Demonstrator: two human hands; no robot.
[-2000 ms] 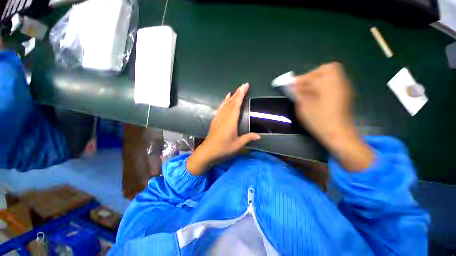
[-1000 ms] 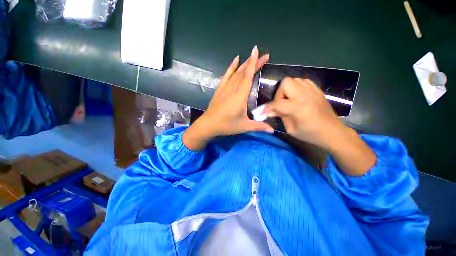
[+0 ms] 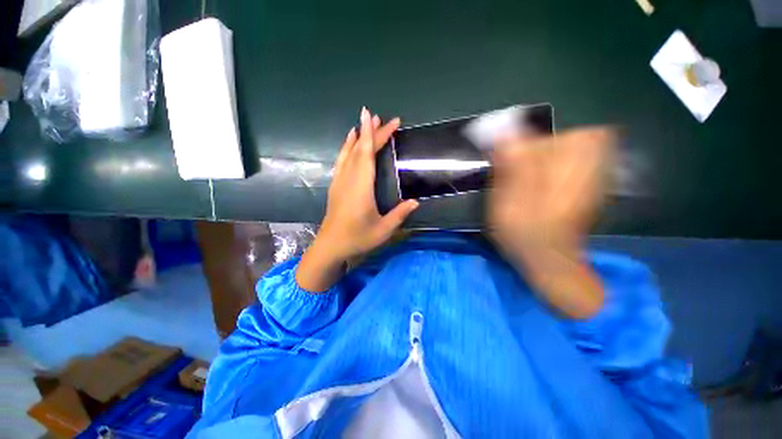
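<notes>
A black smartphone [image 3: 442, 154] lies screen up on the dark green mat, with a bright lamp streak across its glass. My left hand [image 3: 353, 193] is bare, its fingers spread, thumb and fingers at the phone's left edge. My right hand [image 3: 549, 193] is blurred by motion over the phone's right part. It holds a white wipe [image 3: 497, 127] over the far side of the screen. The hand hides the phone's near right part.
A white film stack [image 3: 202, 103] stands left on the green mat [image 3: 343, 51]. A clear bag of white blocks [image 3: 99, 73] lies farther left. A white pad [image 3: 686, 73] with a small round knob lies at upper right. Cartons [image 3: 129, 369] and blue bins are below left.
My right hand has moved with the wipe from the phone's near left corner to its far right part. My left hand stays at the phone's left edge. The camera view has shifted.
</notes>
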